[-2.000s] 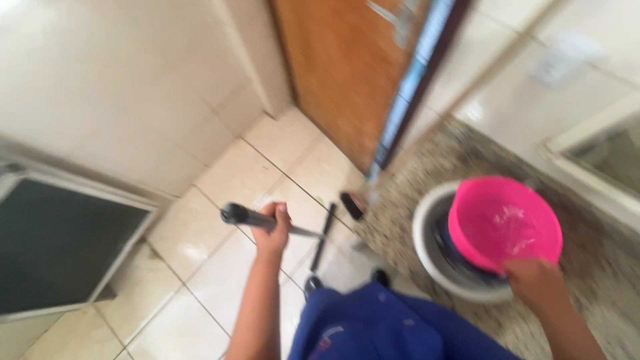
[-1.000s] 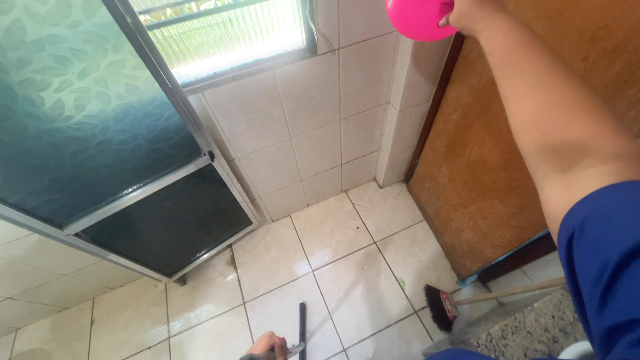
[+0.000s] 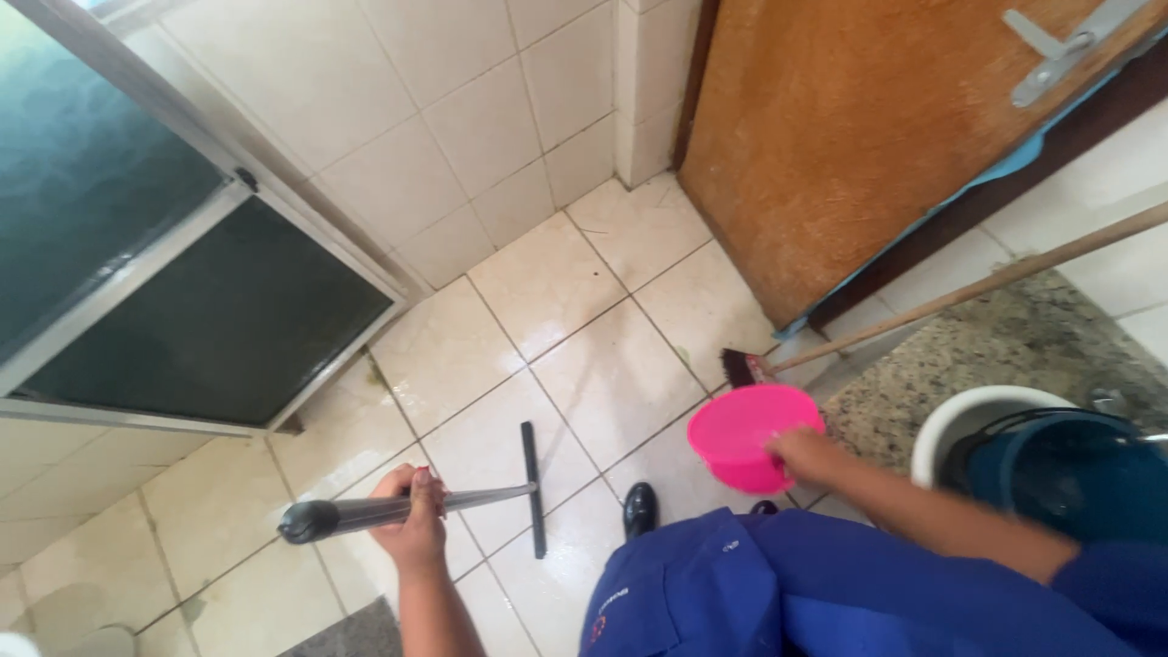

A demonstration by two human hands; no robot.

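My left hand (image 3: 415, 516) is closed around the handle of a floor squeegee (image 3: 533, 493), whose black blade stands on the tiled floor. The dark grip end of the handle points toward the lower left. My right hand (image 3: 808, 456) grips the rim of a pink plastic bowl (image 3: 739, 429), held over the floor near the counter's edge; its inside faces up and I cannot tell whether it holds anything. To the right of that hand, a dark blue bucket (image 3: 1068, 474) sits in the white basin (image 3: 931, 429).
A broom (image 3: 967, 292) leans across the granite counter (image 3: 985, 338), bristles low beside the wooden door (image 3: 803, 137). The framed shower panel (image 3: 210, 319) stands at left, a grey mat (image 3: 351, 634) below. Black shoes (image 3: 641, 509) show on the floor tiles.
The pink bowl was over the basin, then raised high near the door, and is now low beside the counter. My left hand keeps hold of the squeegee. The view has shifted greatly.
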